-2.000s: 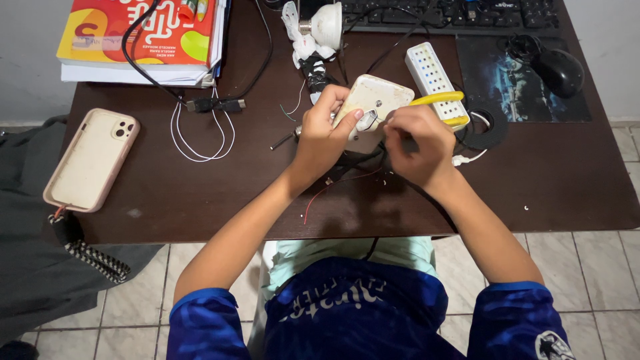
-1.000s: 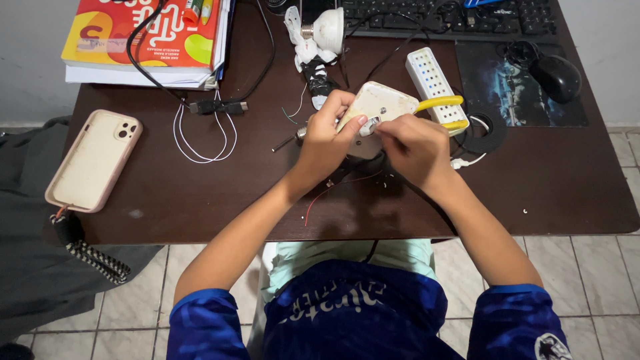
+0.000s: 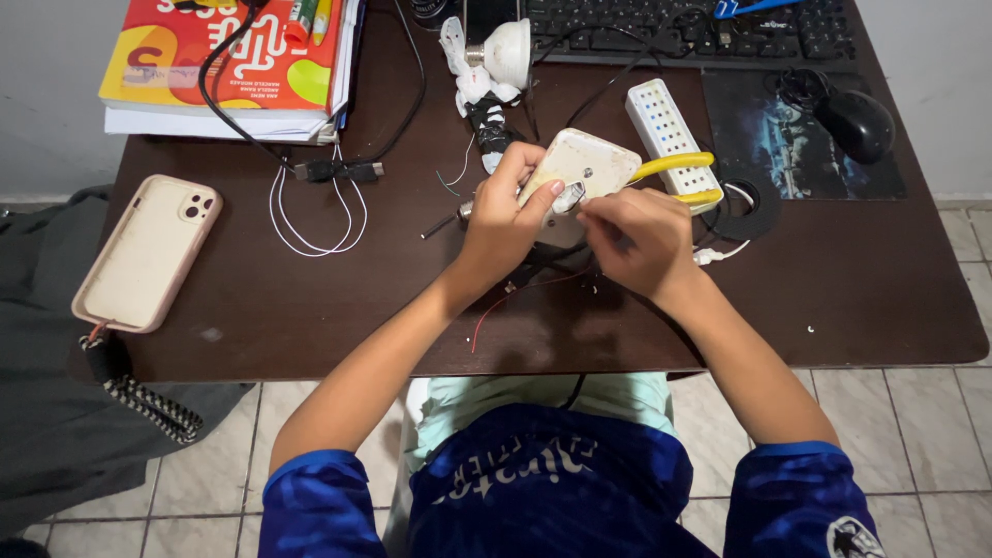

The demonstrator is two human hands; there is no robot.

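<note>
My left hand grips a worn white plastic plate with a screw in its face, tilted above the desk. At the plate's lower edge is a small whitish piece with a thin dark loop, perhaps wire. The fingertips of my right hand pinch at this loop; what they hold is too small to tell. Behind the plate, yellow handles of a hand tool stick out to the right. A round, screw-bearing part shows beneath the plate, partly hidden. A thin red wire lies below my hands.
A white lamp with a taped stem, a white perforated strip, black tape, a keyboard and a mouse lie behind. Books, cables and a phone case are at left. The desk's front edge is near.
The plate in my left hand is tilted somewhat differently. My right hand stays close to its lower edge, its fingers slightly shifted.
</note>
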